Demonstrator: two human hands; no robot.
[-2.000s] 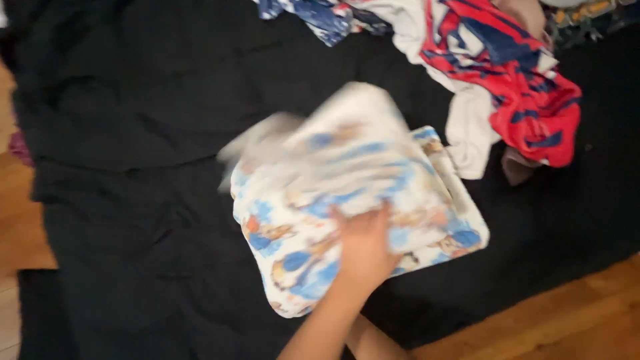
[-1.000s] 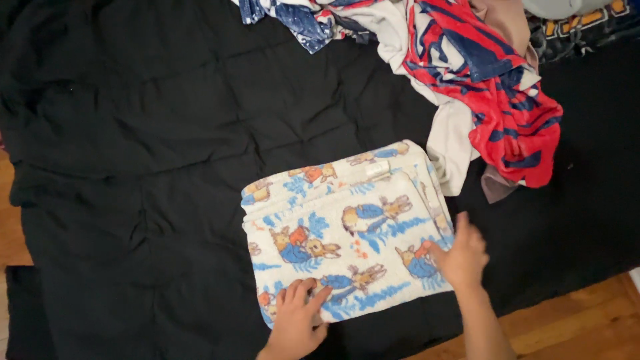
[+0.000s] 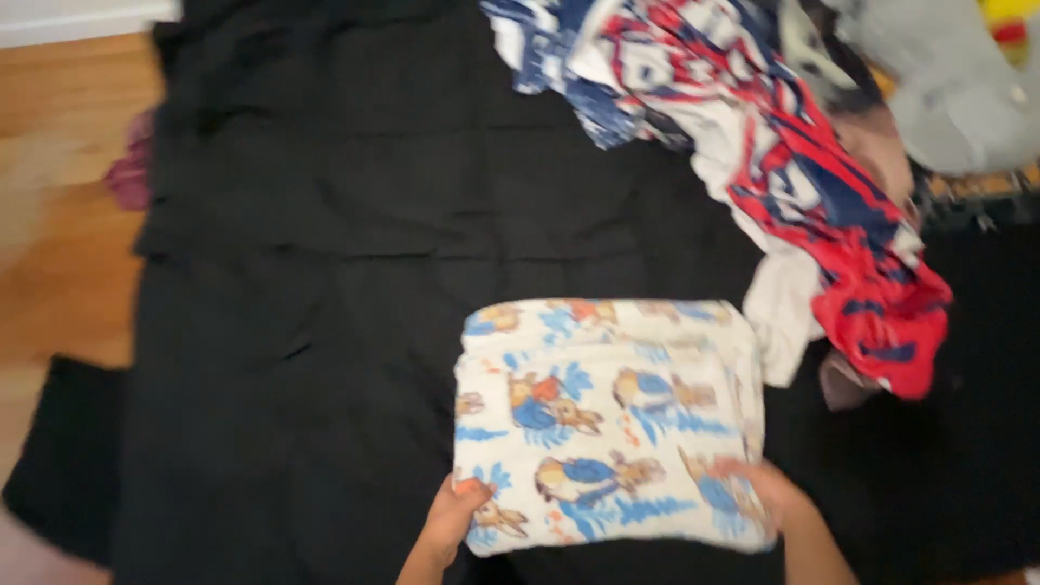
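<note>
A folded white blanket (image 3: pixel 601 431) printed with rabbits in blue jackets is between my two hands, at the lower middle of the view. My left hand (image 3: pixel 459 508) grips its lower left edge, thumb on top and fingers hidden beneath. My right hand (image 3: pixel 768 491) holds the lower right edge in the same way, slightly blurred. The blanket's upper right corner lies against or just over a white cloth (image 3: pixel 782 317). Whether the blanket is lifted off the black fabric cannot be told for sure.
Black fabric (image 3: pixel 325 325) spreads over a wooden floor (image 3: pixel 73 162). Crumpled red, navy and white cloth (image 3: pixel 812 179) lies at upper right, beside a grey item (image 3: pixel 951 89). A blue and white patterned cloth (image 3: pixel 593 97) is at the top. A dark pink cloth (image 3: pixel 132 162) sits at the left edge.
Both hands lay open on or beside the folded blanket one second ago; now they grip its two sides. Two seconds ago the blanket was being folded over, blurred. The view has shifted.
</note>
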